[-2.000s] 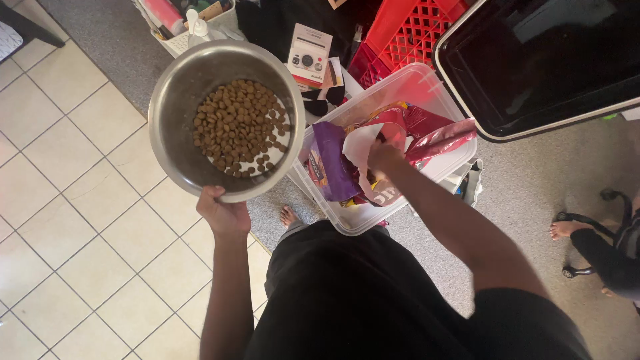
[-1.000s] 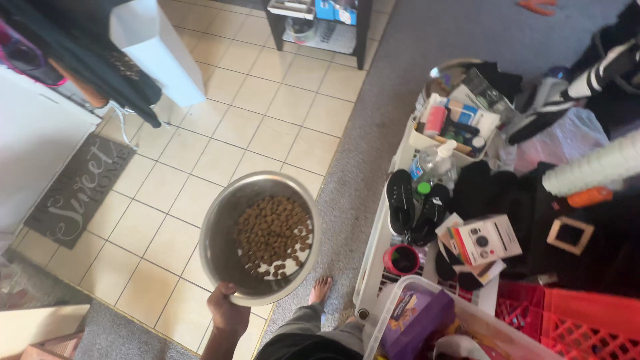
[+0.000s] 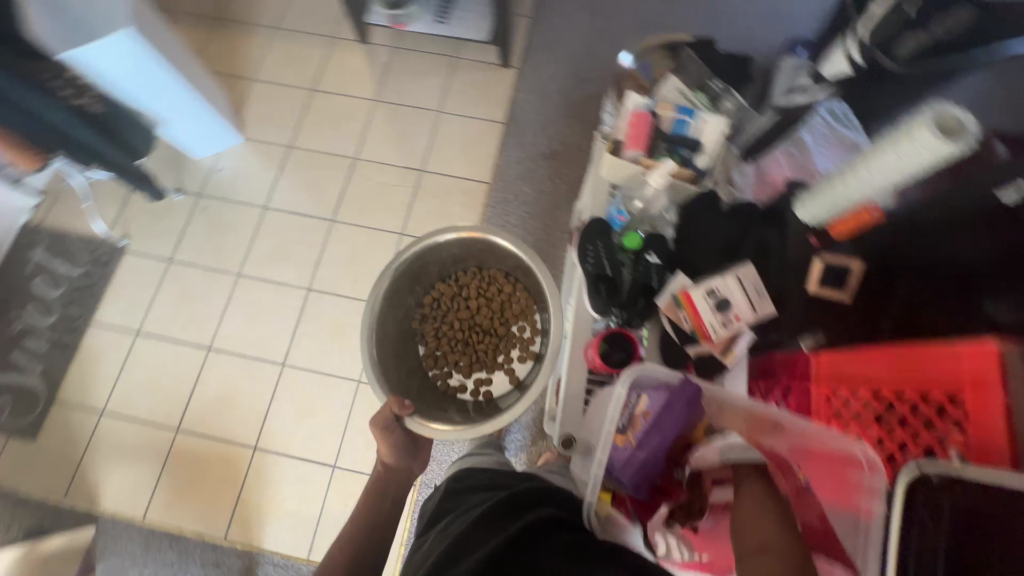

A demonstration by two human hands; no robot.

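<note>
My left hand grips the lower left rim of a round stainless steel bowl, thumb over the edge. Brown kibble lies in the bowl, with part of its pale bottom showing. At the lower right, my right hand is down inside a clear plastic bin, among a purple bag and red and pink packaging. Blur and the packaging hide its fingers, so whether it holds anything cannot be told.
Right of the bowl, black shoes, a boxed camera and bottles crowd a white surface. A red plastic crate stands behind the bin. A doormat lies on the tiled floor at left, near a tall white box-like object.
The view has swung toward the tiles and doormat, then moved partly back over the bin. My left hand keeps hold of the bowl throughout.
</note>
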